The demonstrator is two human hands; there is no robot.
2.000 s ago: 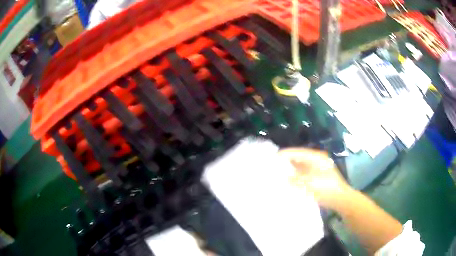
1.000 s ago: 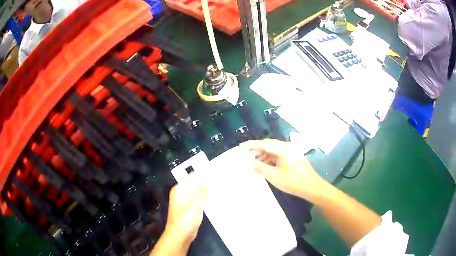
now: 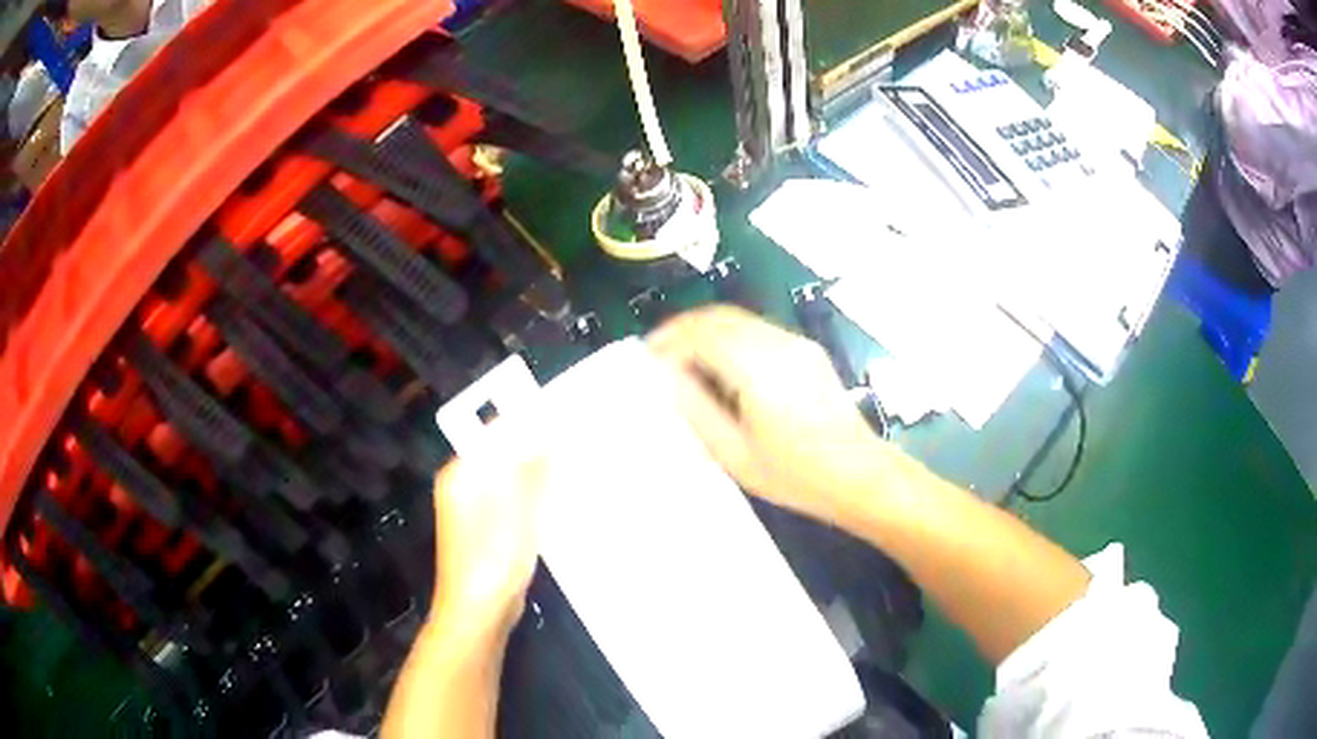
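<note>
My left hand (image 3: 484, 549) grips a white label card (image 3: 470, 419) with a small black square mark near its top. My right hand (image 3: 758, 412) is closed on the top edge of a long white backing sheet (image 3: 693, 578), its fingertips partly hidden by the hand. The sheet slants down to the lower right and overlaps or touches the card; I cannot tell which lies on top. Beneath are black watch straps (image 3: 390, 635), with small shiny buckles. The watch faces are mostly hidden by the sheet and hands.
Red trays (image 3: 188, 173) with hanging black straps stand at left. A metal-topped bottle (image 3: 647, 195) with a yellow ring, a metal post (image 3: 770, 80) and a pale rod (image 3: 640, 72) are at the back. A calculator (image 3: 961, 145) lies on papers (image 3: 939, 318) at right. People are at both back corners.
Two seconds ago the left hand was mostly out of view at the bottom edge; now it holds the card beside the sheet. Since one second ago, both hands, card and sheet top have shifted up and left.
</note>
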